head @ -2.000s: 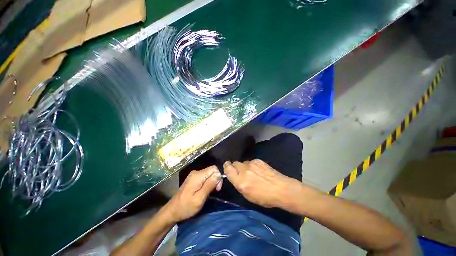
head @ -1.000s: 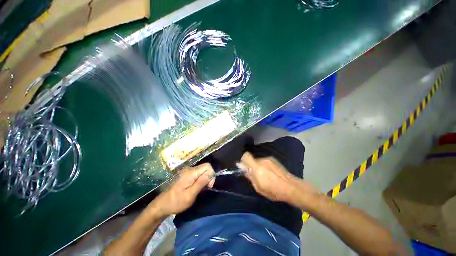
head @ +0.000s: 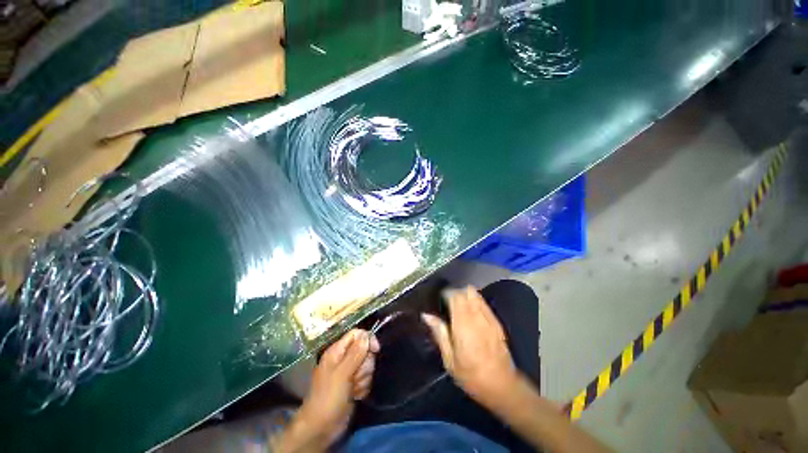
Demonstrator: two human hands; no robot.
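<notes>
My left hand (head: 341, 372) is over the dark lap, its thumb and fingers closed on a thin silvery strand (head: 385, 321). The strand arcs up from the fingertips, and a faint curve of it also shows lower over the lap. My right hand (head: 474, 341) is to the right, blurred, with thumb and fingers apart; whether the strand touches it is unclear. A yellow-cream block (head: 356, 289) lies at the bench edge. Behind it are a C-shaped silver bundle (head: 390, 205) and a fan of clear strips (head: 266, 221).
A tangled strand heap (head: 80, 310) lies at far left, near cardboard sheets (head: 190, 71). Small strand loops (head: 540, 55) lie at the back right. Clear offcuts surround the block. A blue bin (head: 567, 226) stands below the bench edge (head: 523, 217).
The view has shifted, showing more of the bench's back. My hands have moved apart; the right has turned upward with its fingers spread. The strand now shows as a wider arc between them.
</notes>
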